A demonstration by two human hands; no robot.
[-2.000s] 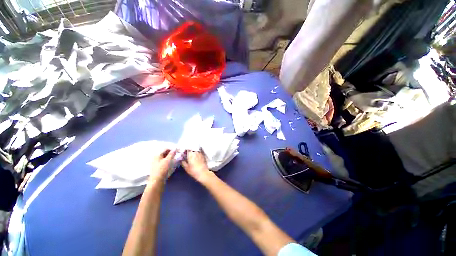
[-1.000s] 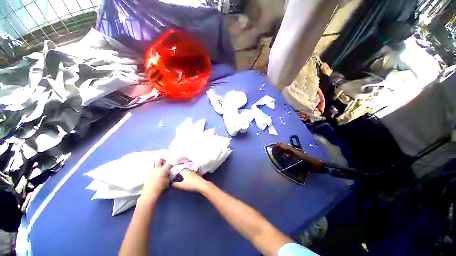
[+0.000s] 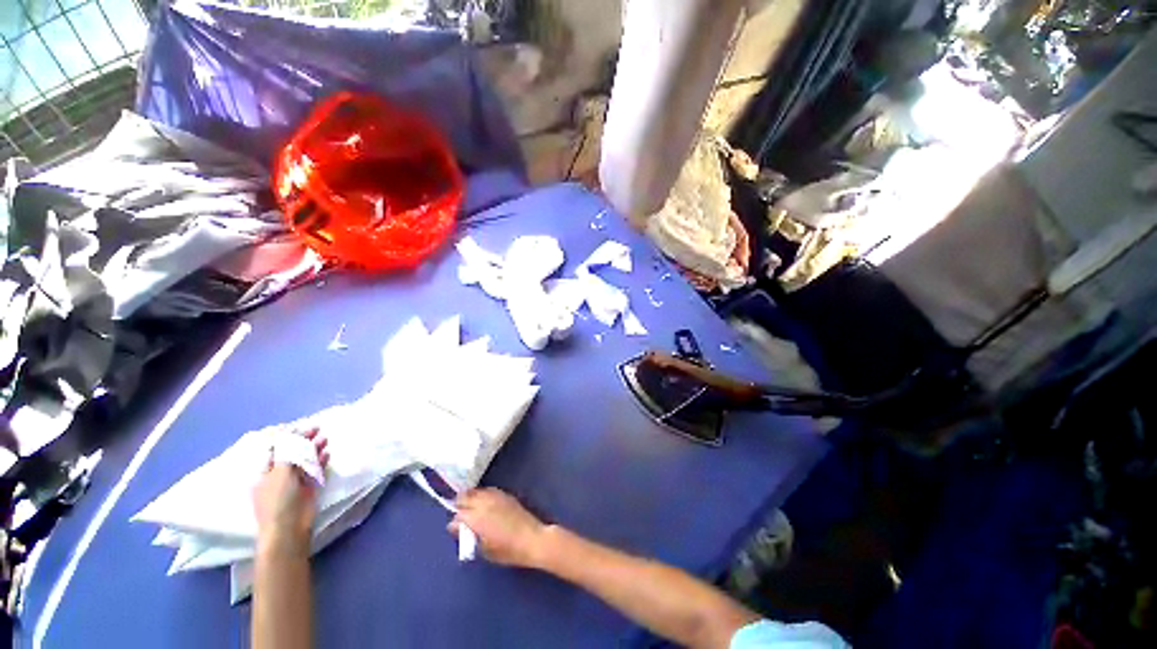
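A fanned bundle of white pointed cut pieces [image 3: 228,488] lies on the blue-violet table, narrowed at its middle, with jagged points at both ends. My right hand [image 3: 501,525] grips a narrow white tie strip [image 3: 438,484] near the bundle's right front edge; the strip runs from the middle of the bundle, and a short end hangs below my fingers. My left hand [image 3: 289,488] is over the left part of the bundle, its fingers closed on a white end that looks like the same strip. Whether a knot sits at the middle cannot be told.
The iron [image 3: 679,396] rests on the table at the right, its hose running right. White scraps [image 3: 539,292] and snippets lie at the far side. A red plastic bag [image 3: 368,184] stands at the far edge. A grey-white cloth heap [image 3: 165,228] is far left. A long white strip [image 3: 140,469] lies left.
My hands have moved apart from the bundle's middle, left hand to the left and right hand to the right and nearer, drawing out the strip. The view has shifted right.
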